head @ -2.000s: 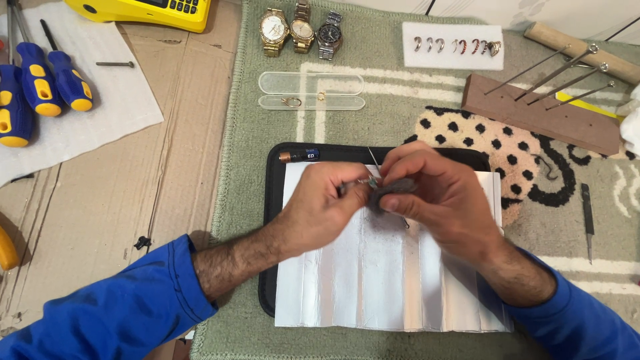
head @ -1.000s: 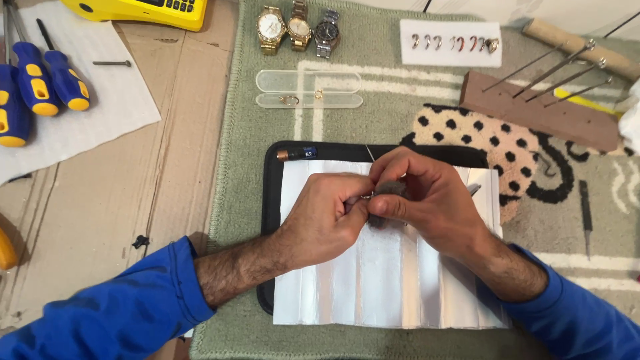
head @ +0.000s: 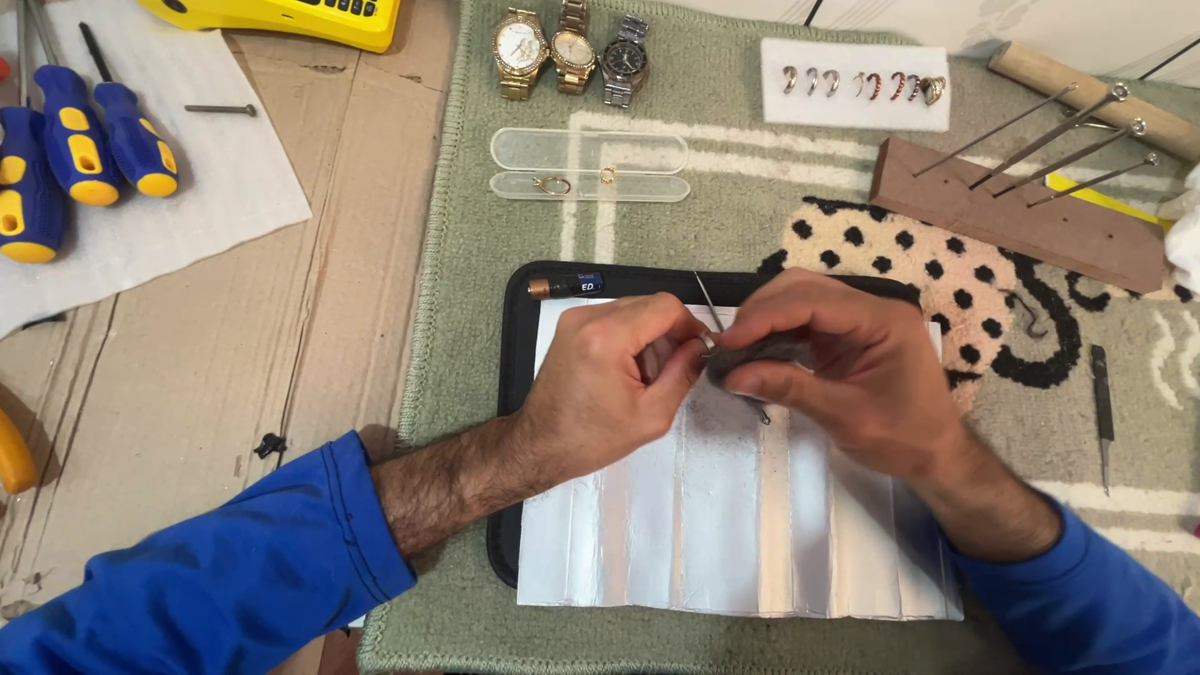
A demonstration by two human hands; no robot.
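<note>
My left hand (head: 619, 375) pinches a small silver-coloured ring (head: 708, 343) between thumb and index finger. Against it my right hand (head: 825, 366) presses a dark grey, fuzzy pad (head: 750, 356), which looks like steel wool. A thin metal rod (head: 705, 295) sticks out above the fingers, and its looped end shows below them; which fingers hold it is hidden. Both hands are over a creased white sheet (head: 647, 525) on a black tray or mat (head: 511, 375). A battery (head: 565, 285) lies at the upper left edge of the black border.
Three wristwatches (head: 573, 51), an open clear case (head: 589, 150) with small jewellery and a white foam pad (head: 855, 112) of rings lie behind. At right are a wooden block (head: 1017, 211) holding metal rods and a thin tool (head: 1102, 394); at left, screwdrivers (head: 80, 141) on white foam.
Both hands stay over the sheet, with small shifts of the fingers around the pad. The rod's looped end now shows below the right hand.
</note>
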